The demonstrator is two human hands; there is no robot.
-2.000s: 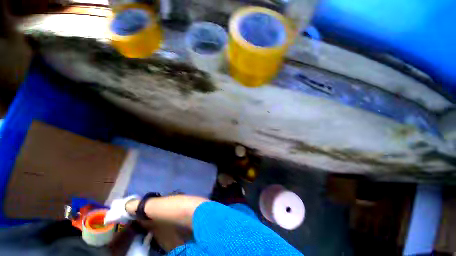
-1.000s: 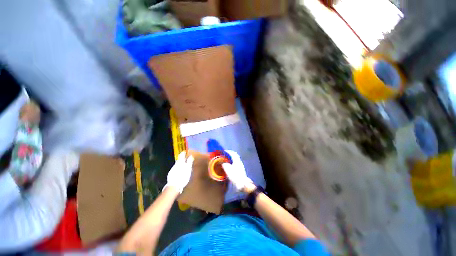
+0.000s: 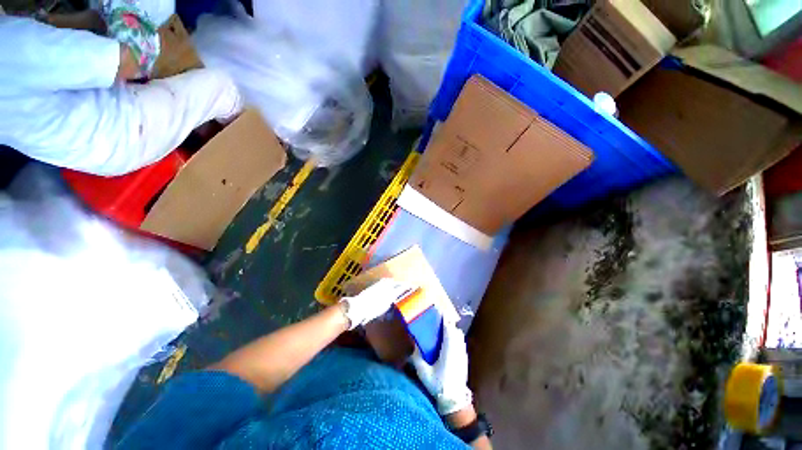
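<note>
A small brown carton (image 3: 407,265) lies on the grey-blue work surface sheet (image 3: 453,262), close to my body. My left hand (image 3: 375,303), in a white glove, rests on the carton's near left part, fingers towards the tape gun. My right hand (image 3: 447,369), in a white glove, holds the tape gun (image 3: 424,327), blue with an orange-red part, against the carton. My hands and the gun hide much of the carton; the tape itself cannot be made out.
Flat carton blanks (image 3: 492,158) lean on the blue bin (image 3: 545,97). The yellow crate (image 3: 374,230) edge shows left of the sheet. A concrete ledge (image 3: 607,308) with a yellow tape roll (image 3: 750,397) is at right. A seated person (image 3: 114,97), a cardboard piece (image 3: 220,180) and plastic-wrapped bundles (image 3: 70,325) are at left.
The view has turned. My left hand has moved from the carton's left edge inward, beside the tape gun. The tape gun, still in my right hand, has turned and now sits against the carton.
</note>
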